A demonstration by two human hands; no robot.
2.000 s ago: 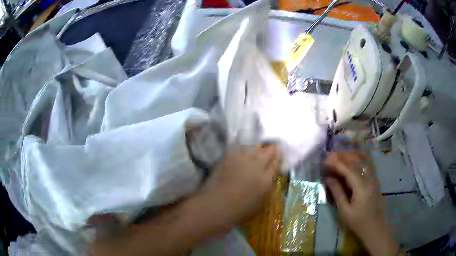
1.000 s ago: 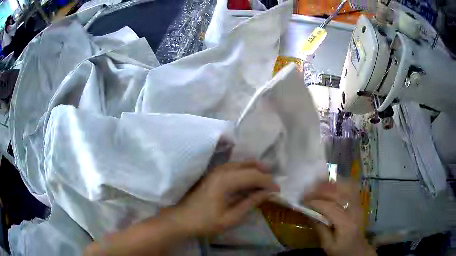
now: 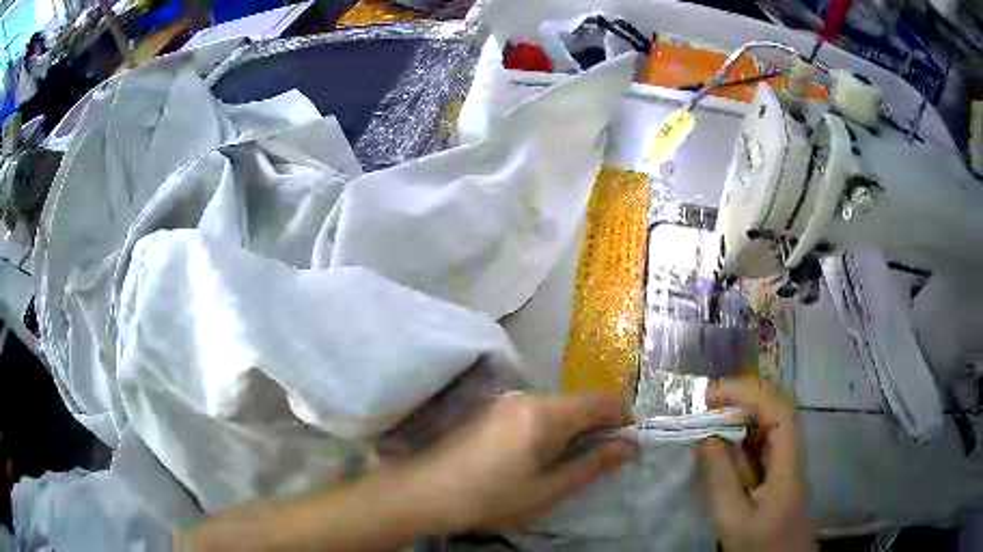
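Observation:
A large pale garment piece (image 3: pixel 270 334) lies heaped on the left and runs under my left forearm to both hands. My left hand (image 3: pixel 539 442) pinches its folded edge (image 3: pixel 690 429) between thumb and fingers. My right hand (image 3: pixel 760 458) pinches the right end of the same edge. The edge lies level across the front of the machine bed, nearer to me than the needle area. The shiny needle plate (image 3: pixel 684 280) is uncovered beside the off-white sewing machine head (image 3: pixel 760 189). The presser foot is too blurred to make out.
A folded white bundle of strips (image 3: pixel 889 350) lies right of the needle. Yellow guide tape (image 3: pixel 609 286) runs left of the plate. A lamp with a yellow tip (image 3: pixel 670 135) hangs above. A plastic-wrapped dark board (image 3: pixel 334 86) and a white tray (image 3: pixel 490 92) with red and orange items stand behind.
The cloth that stood up between my hands is folded down to a level edge near me. My hands still pinch it. The tape and plate are now uncovered.

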